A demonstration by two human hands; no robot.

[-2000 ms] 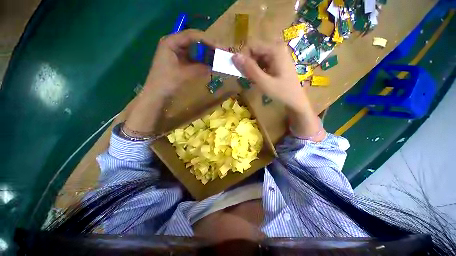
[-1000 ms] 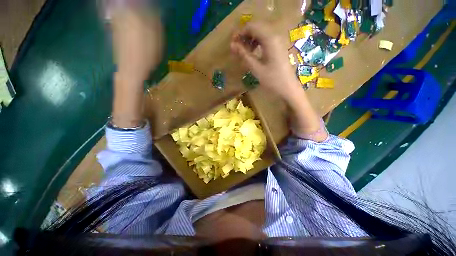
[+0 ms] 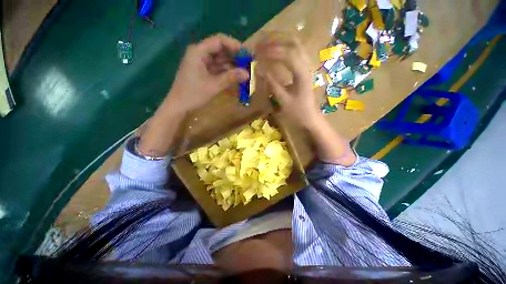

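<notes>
A blue battery pack point(image 3: 244, 83) with a pale yellow face stands out between my hands, above the box's far edge. My left hand point(image 3: 208, 69) holds it with thumb and fingers on its left side. My right hand point(image 3: 288, 77) is just right of it, partly blurred. Whether it touches the pack or holds something small cannot be told. The brown cardboard box point(image 3: 213, 205) below my hands holds many pale yellow paper squares point(image 3: 247, 161).
A mixed pile of green, orange and white parts point(image 3: 360, 50) lies on the brown bench at upper right. A green circuit board point(image 3: 125, 51) and another blue pack point(image 3: 145, 8) are on the green surface at upper left. A blue stool point(image 3: 444, 119) stands at right.
My left hand has come back from the upper left green surface and now holds a blue pack near my right hand. A board and blue pack now show at upper left.
</notes>
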